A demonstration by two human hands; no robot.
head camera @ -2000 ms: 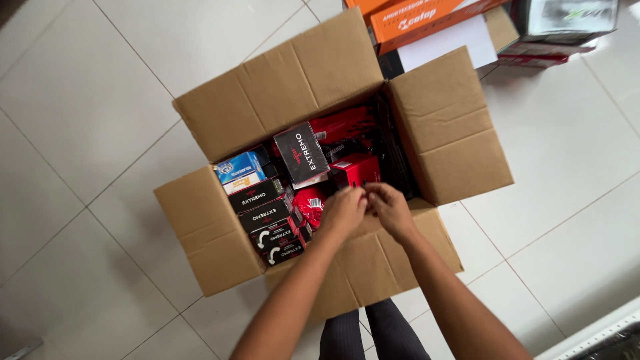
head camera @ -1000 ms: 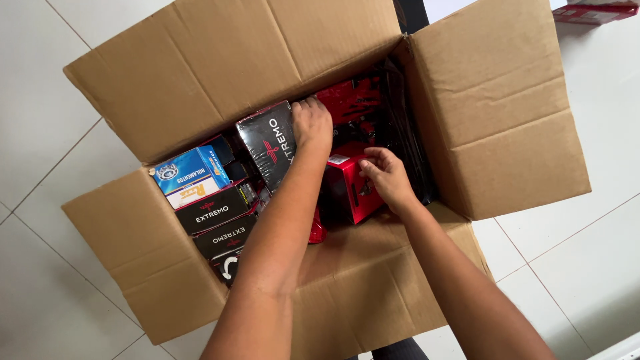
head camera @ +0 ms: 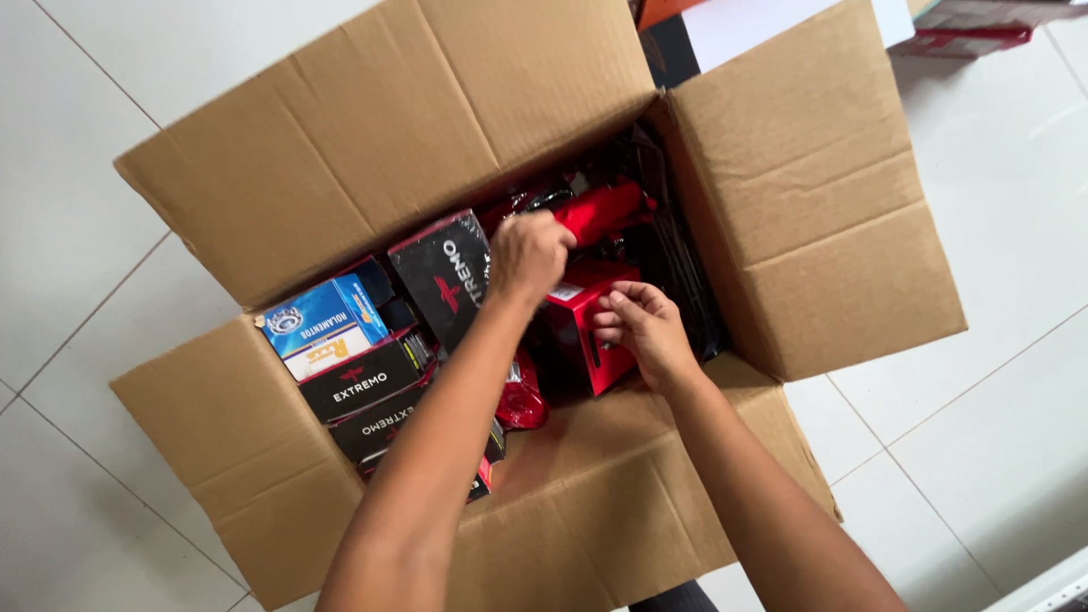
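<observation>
An uncovered cardboard box (head camera: 837, 195) holds packed goods. My left hand (head camera: 531, 255) grips one end of a red plastic-wrapped packet (head camera: 602, 212) near the box's far wall. Just right of it, my right hand (head camera: 642, 327) has its fingers curled at the edge of a red carton (head camera: 603, 340); whether it grips the carton is unclear. A black Extremo carton (head camera: 442, 272) lies tilted beside my left wrist. More black Extremo cartons (head camera: 361, 382) and a blue-and-white carton (head camera: 319, 319) fill the left side. Another red packet (head camera: 521, 395) is partly hidden by my left forearm.
The box's flaps (head camera: 382, 110) are folded outward on all sides. Dark plastic wrapping (head camera: 680, 246) lines its right inner wall. Beyond the box, on the white tiled floor (head camera: 1003, 408), stand an orange-and-black box (head camera: 671, 51) with a white surface and further packages (head camera: 969, 38).
My left hand has moved from the black Extremo carton to the red packet, which now appears lifted at one end. My right hand has stayed by the red carton.
</observation>
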